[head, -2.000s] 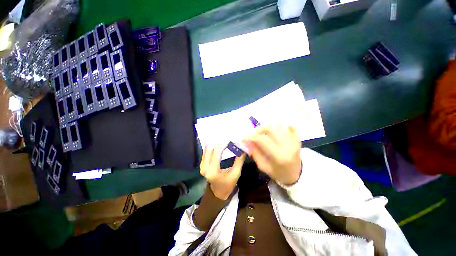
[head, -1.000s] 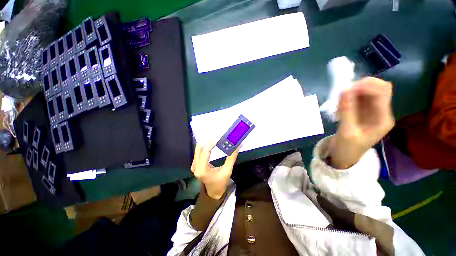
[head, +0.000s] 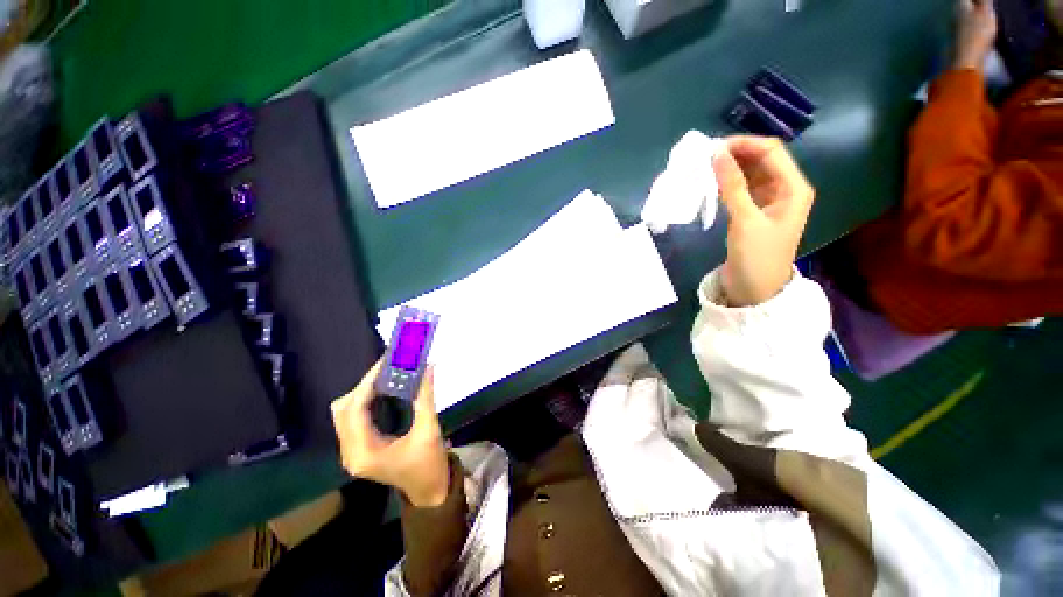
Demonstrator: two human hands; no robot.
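Note:
My left hand [head: 402, 449] holds a small grey handheld device [head: 408, 350] by its lower end between thumb and fingers. Its screen shines purple and faces up, with small keys below it. My right hand [head: 764, 216] pinches a crumpled white wipe [head: 685, 184] between thumb and fingers, at the right end of the sheets. Fanned white sheets [head: 548, 292] lie on the dark green bench in front of me, partly behind the device. A separate long white sheet [head: 484, 128] lies farther back.
Rows of devices [head: 105, 251] and loose frames [head: 262, 315] are on black foam mats [head: 309, 233] at left. Dark stacked parts [head: 772, 105] lie at back right. A white bottle-like item [head: 554, 21] and white box [head: 653, 12] stand at the back. A person in an orange sleeve [head: 950, 175] is at right.
The device came out from between my hands and is now upright in my left hand alone. My right hand moved right and took hold of the wipe. The view has shifted right.

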